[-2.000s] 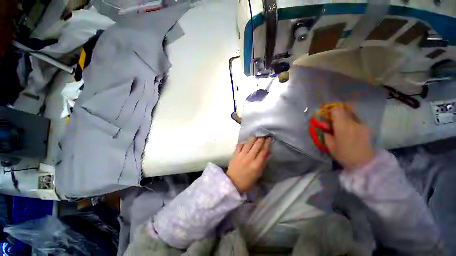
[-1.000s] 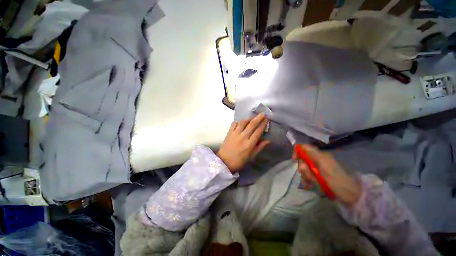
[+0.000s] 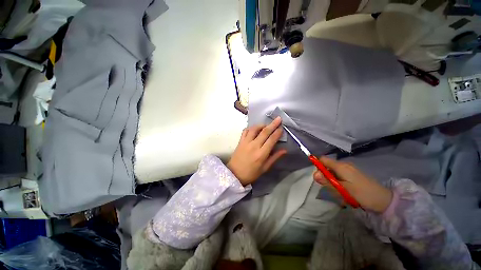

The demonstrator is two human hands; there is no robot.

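Note:
A grey cloth panel (image 3: pixel 364 100) lies on the white table beside the needle, its near part hanging over the table edge. My left hand (image 3: pixel 257 152) lies flat on it, fingertips beside a small grey folded flap (image 3: pixel 284 117). My right hand (image 3: pixel 356 184) holds red-handled scissors (image 3: pixel 333 180). Their thin blades point up and left, with the tips at the cloth just right of my left fingertips. Whether the blades are parted or closed cannot be told.
The sewing machine (image 3: pixel 279 26) stands at the top with a bright lamp. Layered grey panels (image 3: pixel 89 111) lie at the left. Dark red snips (image 3: pixel 420 73) and a white tray (image 3: pixel 465 88) are at the right. A dark bracket (image 3: pixel 236 74) is left of the needle.
The scissors have gone from lying over the panel at the right to the cloth beside my left fingertips, now seen side-on. My left hand has shifted to the flap. The view has tilted slightly.

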